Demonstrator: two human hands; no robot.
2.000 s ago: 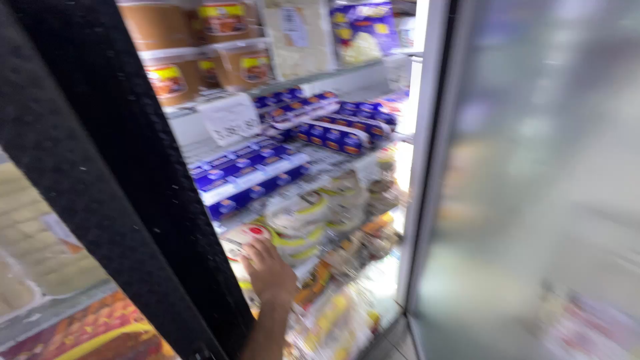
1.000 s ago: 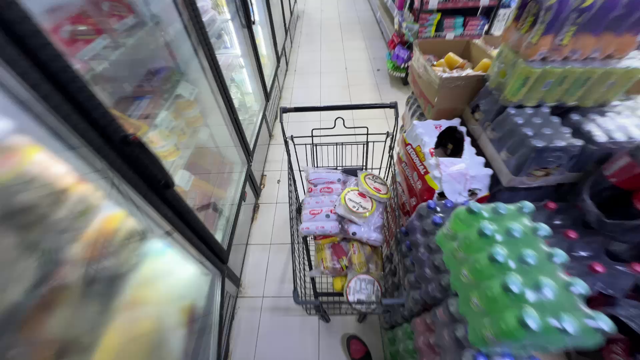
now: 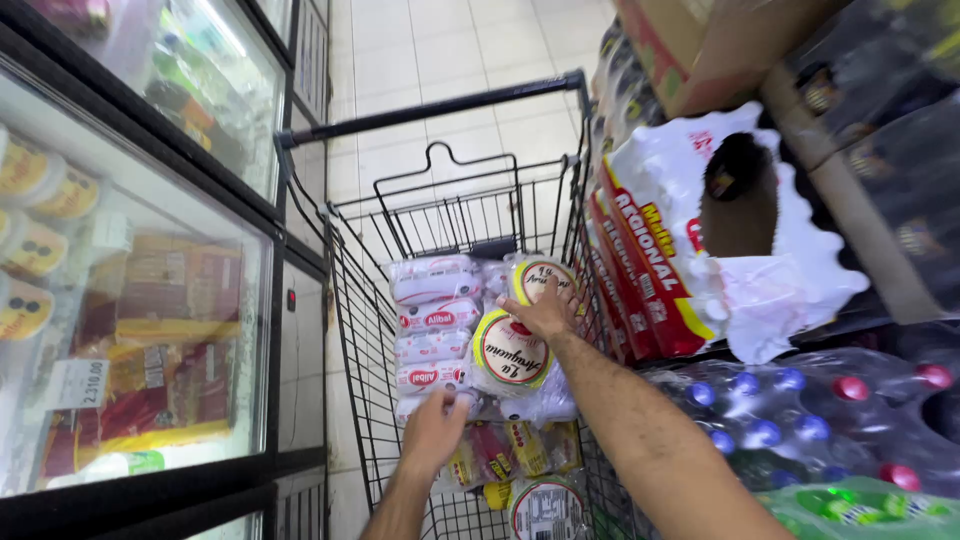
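Inside a black wire shopping cart (image 3: 431, 112) lie white plastic-wrapped packages (image 3: 439, 315) with red labels, stacked in a row. My left hand (image 3: 437, 424) is at the lower end of this row, fingers curled against the last package; its grip cannot be made out. My right hand (image 3: 550, 309) lies with spread fingers over two round packages with yellow rims, the upper one (image 3: 541, 277) and the lower one (image 3: 511, 350). Below them are yellow and red bags (image 3: 499, 454) and another round package (image 3: 547, 510) with a printed label.
Glass-doored refrigerators (image 3: 281, 247) line the left side. At the right stand a torn white-and-red drink pack (image 3: 652, 270), a cardboard box (image 3: 697, 60) and shrink-wrapped bottles (image 3: 780, 420) close beside the cart. Tiled floor (image 3: 450, 60) extends beyond the handle.
The view has moved from an opened refrigerator to the cart. One hand was at the refrigerator shelf two seconds ago; both hands are now in the cart, at the packages.
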